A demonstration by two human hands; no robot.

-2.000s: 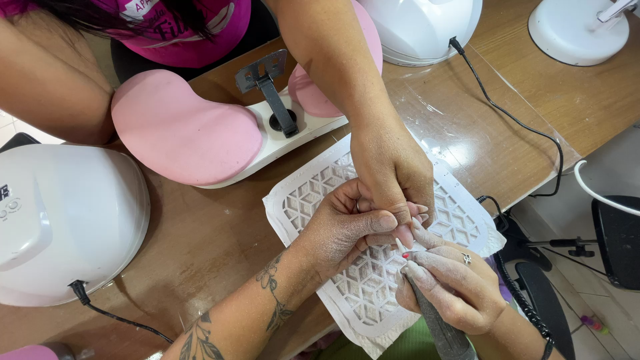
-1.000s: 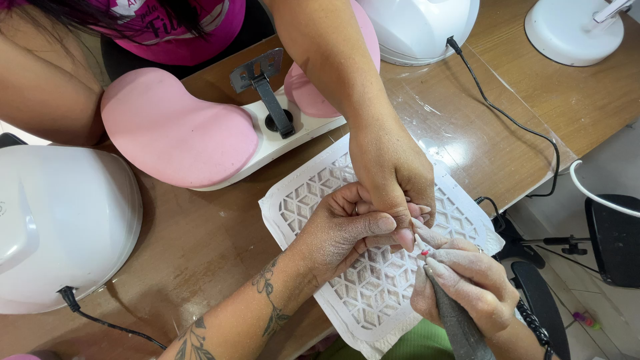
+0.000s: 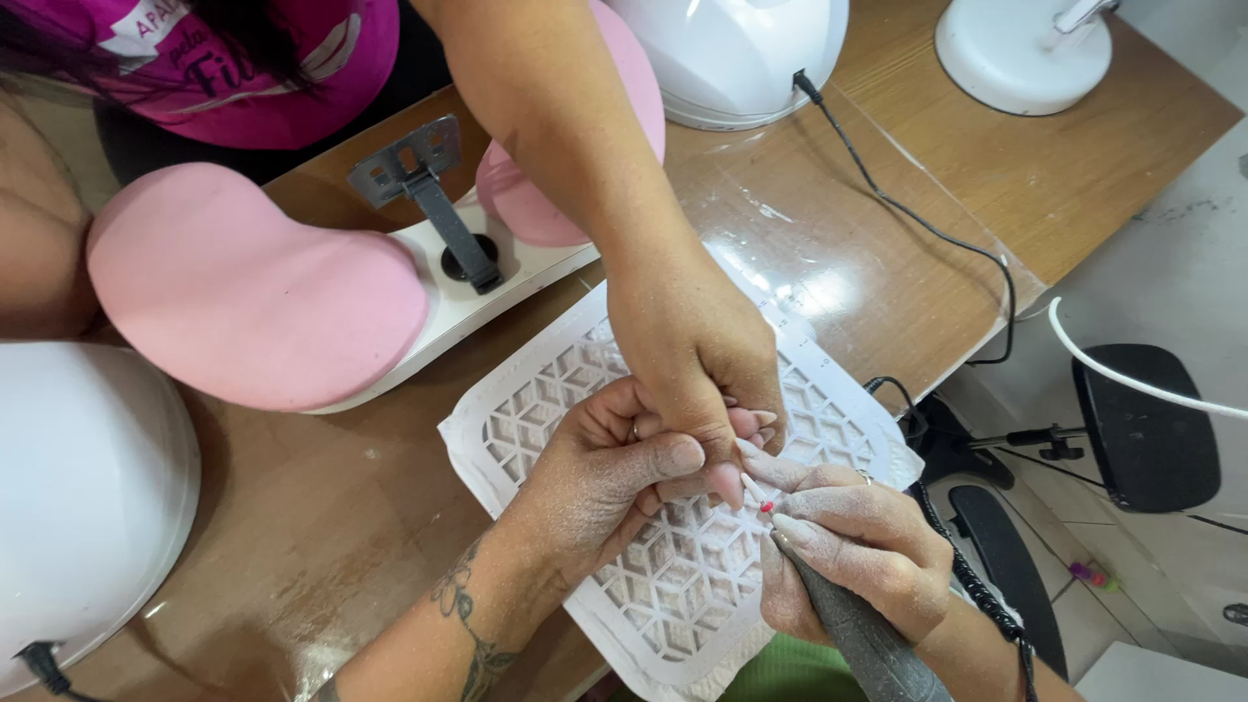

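Note:
My left hand [image 3: 604, 468], dusted with white powder, grips the fingers of another person's hand [image 3: 692, 341], which reaches in from the top. My right hand [image 3: 858, 546] holds a grey electric nail drill handpiece [image 3: 858, 624] like a pen. Its bit, with a red band [image 3: 766, 506], is at a fingertip of that person's hand; whether it touches the nail I cannot tell. Below the hands lies a white dust collector with a lattice grille [image 3: 673, 585], lined with a white towel or paper at its edges and coated with fine dust.
A pink armrest cushion [image 3: 253, 292] on a white base stands at the upper left, with a grey metal bracket [image 3: 409, 161]. White nail lamps stand at the left [image 3: 88, 517] and top [image 3: 731, 58]. A black cable [image 3: 907, 210] crosses the wooden table; a round white lamp base [image 3: 1024, 54] is beyond.
The drill in my right hand has shifted slightly about the other person's fingertip. My left hand keeps its hold on that person's fingers.

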